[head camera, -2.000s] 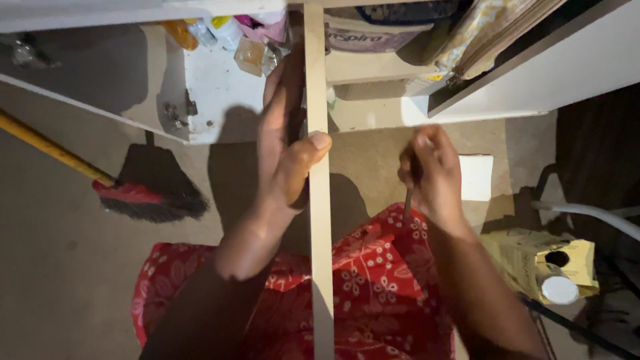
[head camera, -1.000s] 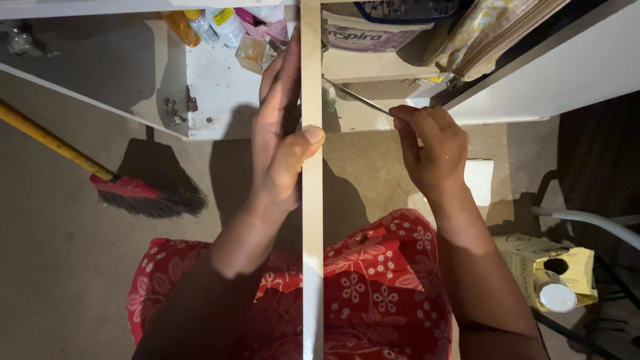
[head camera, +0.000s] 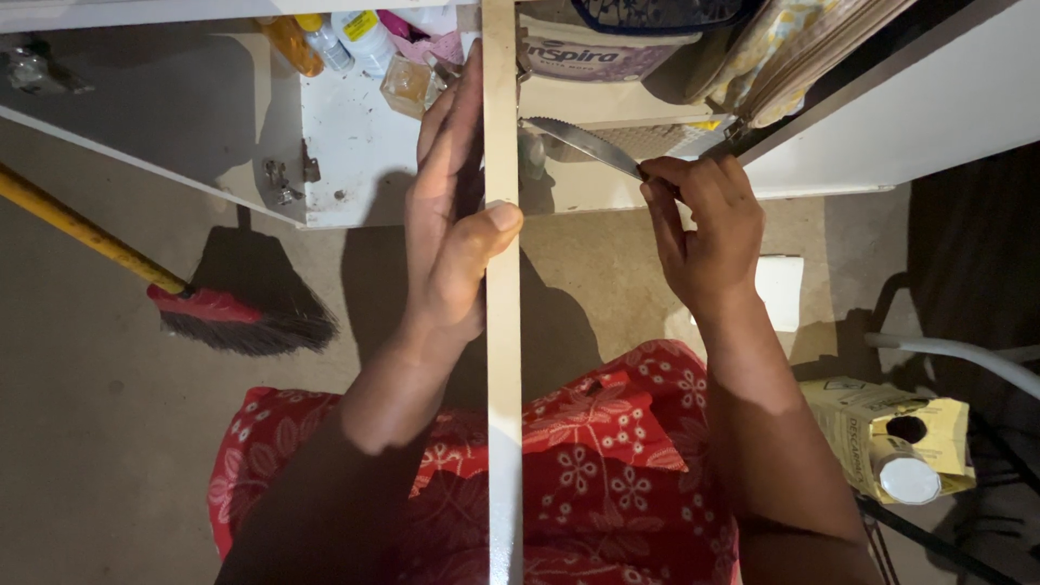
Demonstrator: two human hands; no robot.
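Observation:
A cabinet door (head camera: pixel 504 325), seen edge-on, runs down the middle of the view. My left hand (head camera: pixel 455 211) grips it, palm flat on its left face and thumb over the edge. My right hand (head camera: pixel 707 219) pinches a serrated table knife (head camera: pixel 589 145) near its handle. The blade points up and left, with its tip close to the door's right face near the hinge side. Whether the tip touches anything is unclear. A metal hinge (head camera: pixel 522 65) shows partly at the door's upper right side.
Open cabinet shelves hold bottles (head camera: pixel 361 41), a plastic tub (head camera: pixel 601 53) and patterned fabric bags (head camera: pixel 780 61). Another cabinet door (head camera: pixel 146 122) stands open at left. A broom (head camera: pixel 211 309) is at left. A yellow cardboard box (head camera: pixel 861 431) with a white-lidded container (head camera: pixel 908 479) sits at lower right.
My right hand has risen from lower down, turning the knife from roughly upright to slanting toward the door. My left hand stays on the door.

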